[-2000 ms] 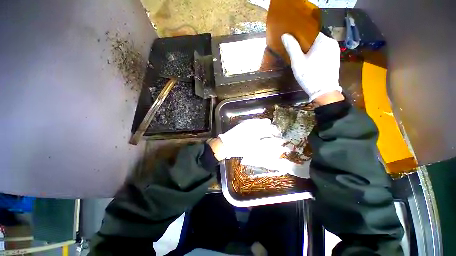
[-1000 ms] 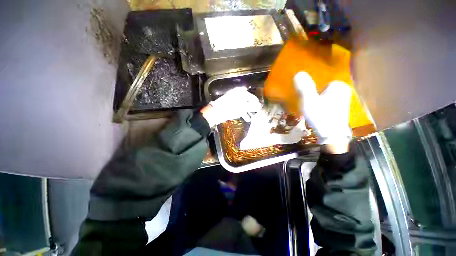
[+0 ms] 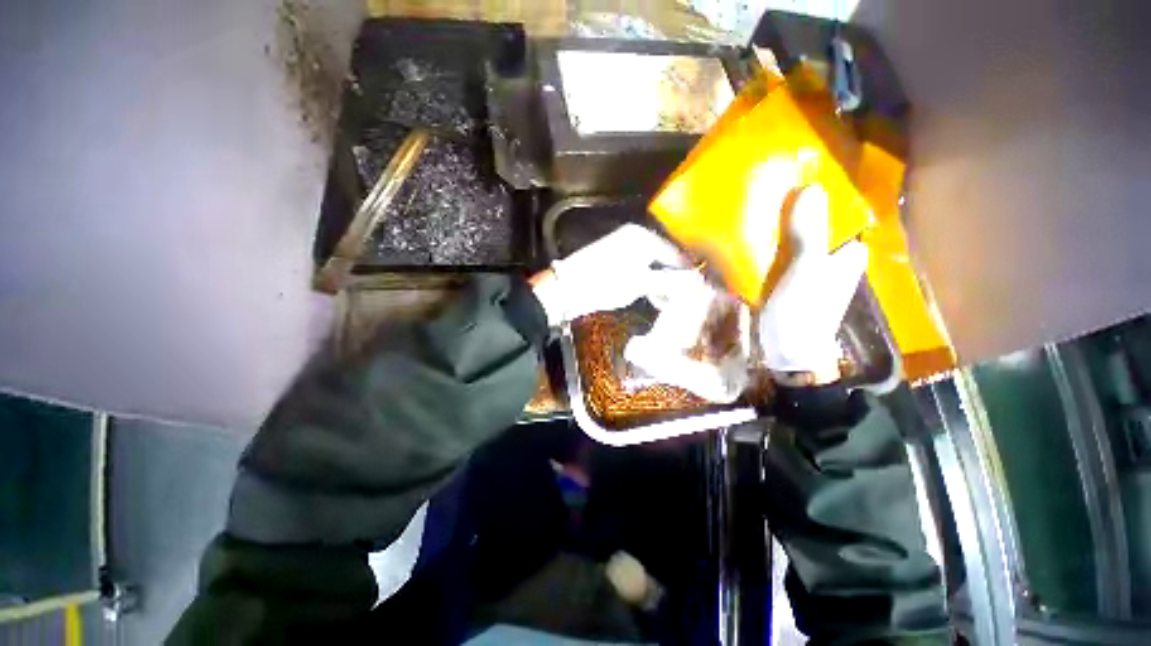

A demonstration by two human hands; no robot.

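Observation:
My right hand [image 3: 808,290], in a white glove, holds a stiff orange sheet [image 3: 738,170] by its lower right part, thumb on its face. The sheet is tilted above the back right of a stainless tray [image 3: 631,434]. My left hand [image 3: 612,271], also gloved in white, is over the tray's left back part with its fingers on a crumpled grey-white cloth [image 3: 701,341]. Whether it grips a small part there is too blurred to tell. Thin copper pieces [image 3: 619,382] lie in the tray around the cloth.
Behind the tray is the solder pot [image 3: 644,95] with a bright silvery surface. Left of it is a black dross tray [image 3: 436,208] with a scraper [image 3: 379,202] lying across it. A separate orange strip [image 3: 911,303] lies at right. Blue-grey handles [image 3: 846,73] stand in a black box. Grey panels flank both sides.
My right hand has brought the orange sheet from over the solder pot down and toward me, beside my left hand. The cloth is more bunched up near my left fingers. The camera view has shifted.

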